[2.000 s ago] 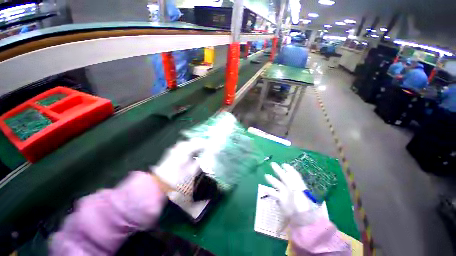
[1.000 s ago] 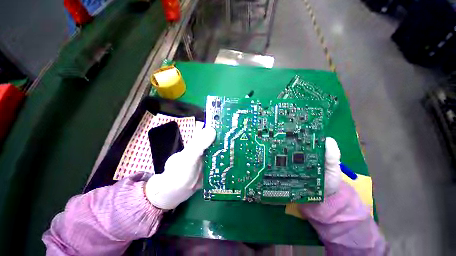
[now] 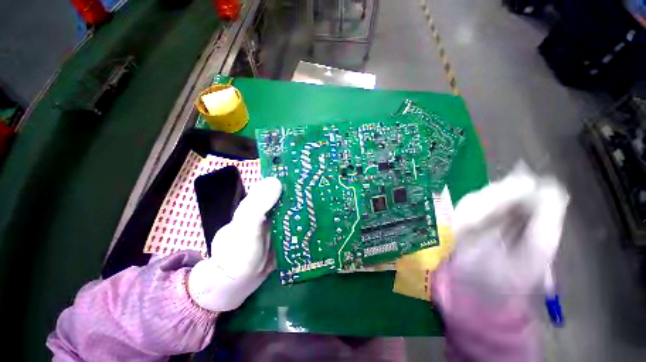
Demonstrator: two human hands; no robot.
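Note:
A green circuit board (image 3: pixel 347 198) is held up over the green mat, solder side towards me, tilted a little. My left hand (image 3: pixel 241 247), in a white glove, grips its left edge with the thumb on top. My right hand (image 3: pixel 506 219), white-gloved and blurred, is off the board to its right. A marker pen with a blue cap (image 3: pixel 554 310) sticks out below the right hand, so that hand holds it; its fingers are too blurred to tell more.
A second board (image 3: pixel 448 145) lies at the mat's far right, partly hidden. A black tray (image 3: pixel 127 244) at left holds a red-dotted sticker sheet (image 3: pixel 173 212) and a black slab (image 3: pixel 218 198). A yellow round container (image 3: pixel 225 113), yellow paper (image 3: pixel 411 277) and the conveyor belt (image 3: pixel 78 155) also show.
The blurred board has come into clear view, held by both hands a second ago. Since then my right hand has let go and moved right with the pen; the board has tilted slightly.

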